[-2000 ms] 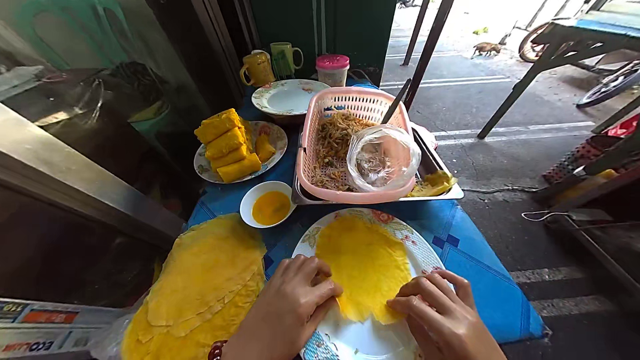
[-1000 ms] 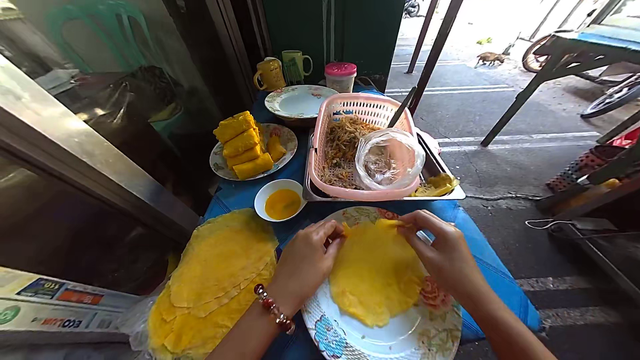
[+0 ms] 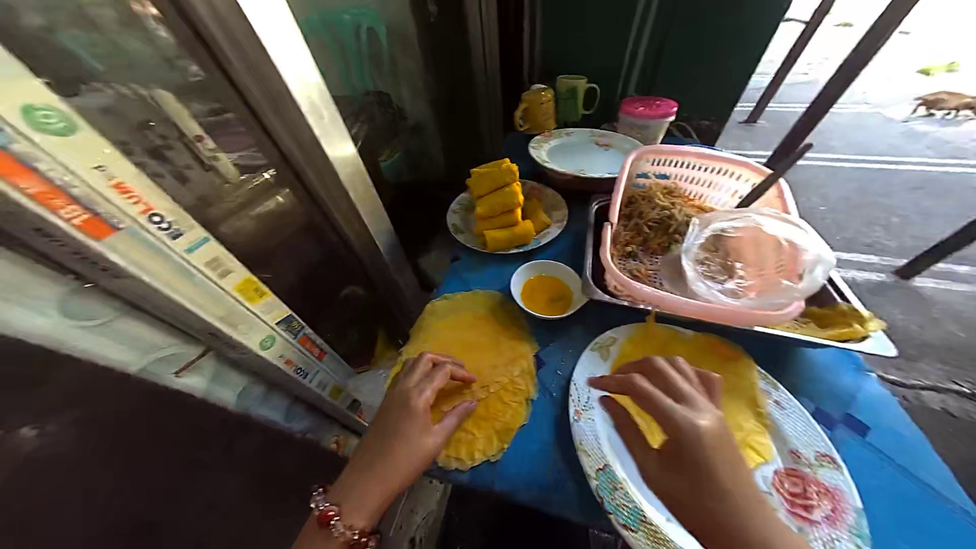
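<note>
My left hand (image 3: pixel 427 408), a beaded bracelet on its wrist, rests over a stack of yellow round wrappers (image 3: pixel 480 343) with thumb and fingers apart. My right hand (image 3: pixel 671 419) is spread above the left part of an oval floral plate (image 3: pixel 827 496), fingers apart. One yellow wrapper (image 3: pixel 736 381) lies on that plate, partly hidden by the hand. A small white bowl of yellow-orange liquid (image 3: pixel 547 294) sits between stack and plate. Behind it, a plate (image 3: pixel 463 221) holds stacked yellow rolls (image 3: pixel 499 200). Shredded filling (image 3: pixel 659 217) and a clear plastic bag (image 3: pixel 755 259) lie in a pink basket (image 3: pixel 705 305).
The basket stands in a metal tray (image 3: pixel 877 347) holding more yellow pieces (image 3: pixel 835 322). Farther back are a white plate (image 3: pixel 583 152), two mugs (image 3: pixel 537 110) and a pink-lidded container (image 3: pixel 646 118). A metal-framed glass cabinet (image 3: pixel 328 137) and printed cartons (image 3: pixel 175 236) border the blue-covered table's left side.
Both hands have let go of the wrapper on the oval plate. My left hand has moved left to the wrapper stack. The view has turned left.
</note>
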